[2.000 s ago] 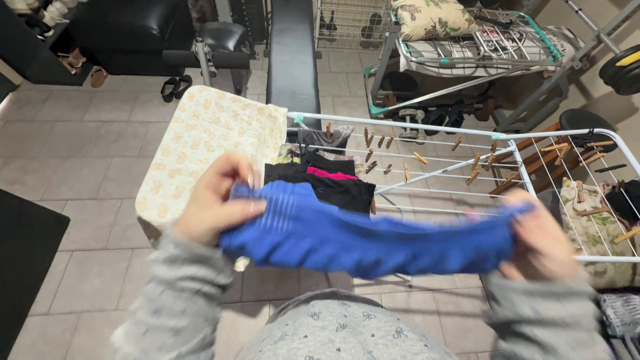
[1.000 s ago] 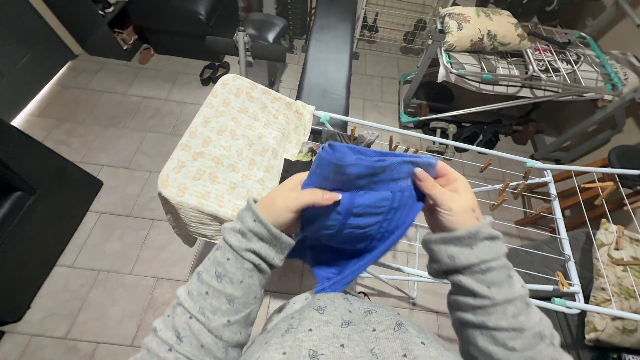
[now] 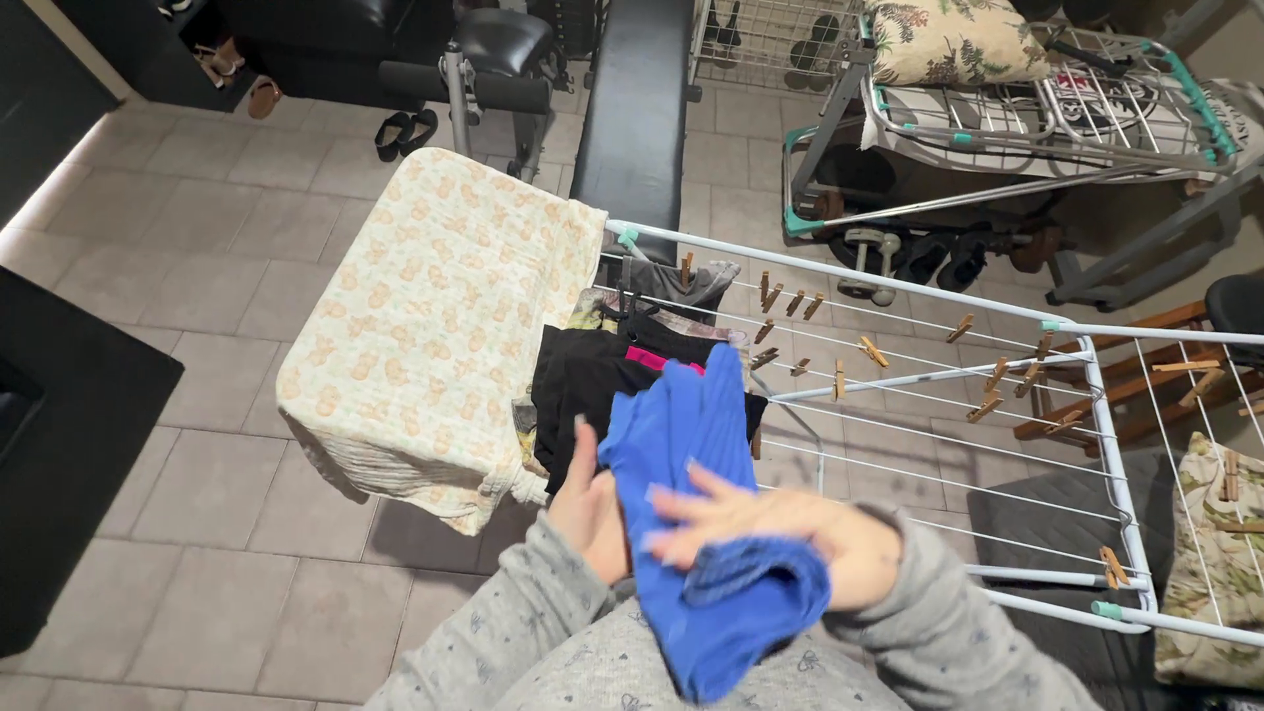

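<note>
A blue cloth garment (image 3: 681, 434) hangs loosely folded between my hands, in front of my body. My left hand (image 3: 592, 518) is at its left edge, thumb raised, with part of the hand hidden behind the cloth. My right hand (image 3: 760, 533) lies across the front of the cloth with its fingers spread, and a rolled end of the garment curls below it. Just beyond, black garments (image 3: 583, 380) with a pink band lie on the white drying rack (image 3: 869, 272). A patterned cream cloth (image 3: 434, 306) drapes over the rack's left end.
Wooden clothespins (image 3: 873, 351) are clipped along the rack's wires. A black padded bench (image 3: 632, 118) stands behind the rack. At the upper right is a folded rack (image 3: 987, 128) with a patterned cushion (image 3: 953, 41). A black surface (image 3: 79, 464) juts in from the left; sandals (image 3: 405, 133) lie on the tiled floor.
The blue garment was stretched wide between both hands, then bunched up; now it hangs lengthwise, folded. My right hand has gone from gripping its edge to lying spread across its front.
</note>
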